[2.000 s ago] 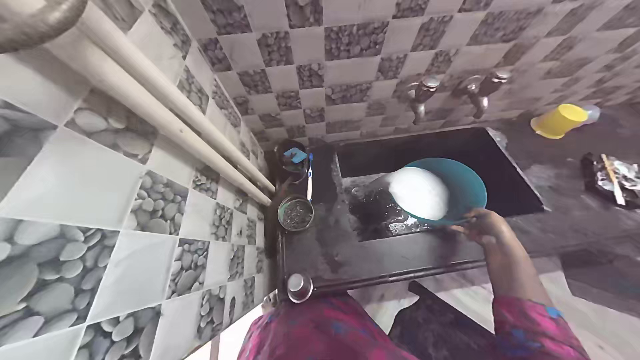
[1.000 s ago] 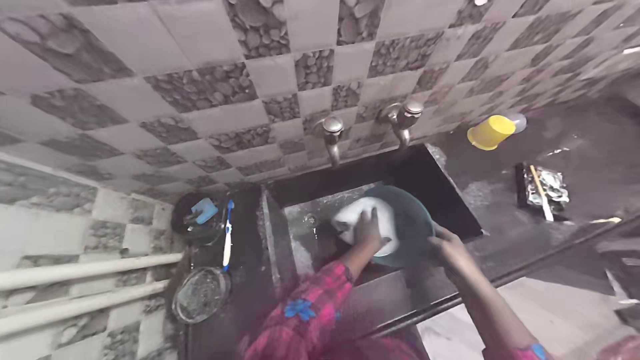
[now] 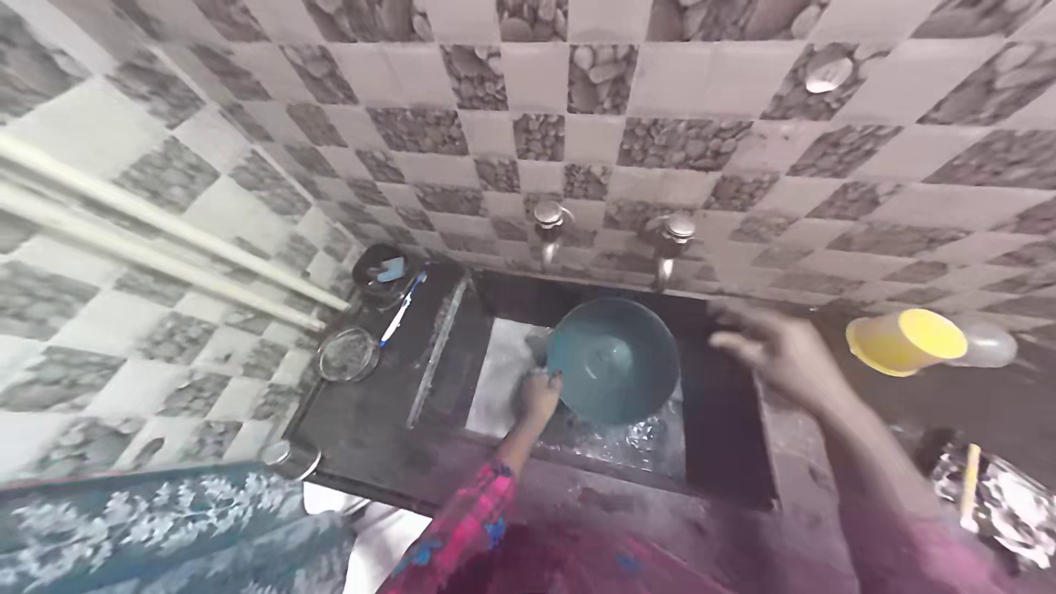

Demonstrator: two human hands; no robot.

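A teal plastic basin (image 3: 615, 359) sits tilted in the dark stone sink (image 3: 722, 412), over its wet floor. My left hand (image 3: 540, 396) grips the basin's left rim. To the right of the basin, my right hand (image 3: 771, 351) is raised above the sink's right edge, blurred, with its fingers apart and nothing seen in it. Two metal taps, the left one (image 3: 549, 227) and the right one (image 3: 672, 243), stick out of the tiled wall behind the sink. Whether water runs from them cannot be told.
Left of the sink are a toothbrush (image 3: 404, 309), a round wire-like strainer or dish (image 3: 348, 355), a dark bowl (image 3: 384, 272) with a blue item, and a metal cup (image 3: 291, 459). To the right stand a yellow plastic cup (image 3: 903, 342), a clear cup (image 3: 986, 345) and crumpled foil (image 3: 1002, 503) under a stick.
My right hand has let go of the basin's right rim and lifted off. My left hand has moved from inside the basin to its left rim. The white mass seen there before is gone from view.
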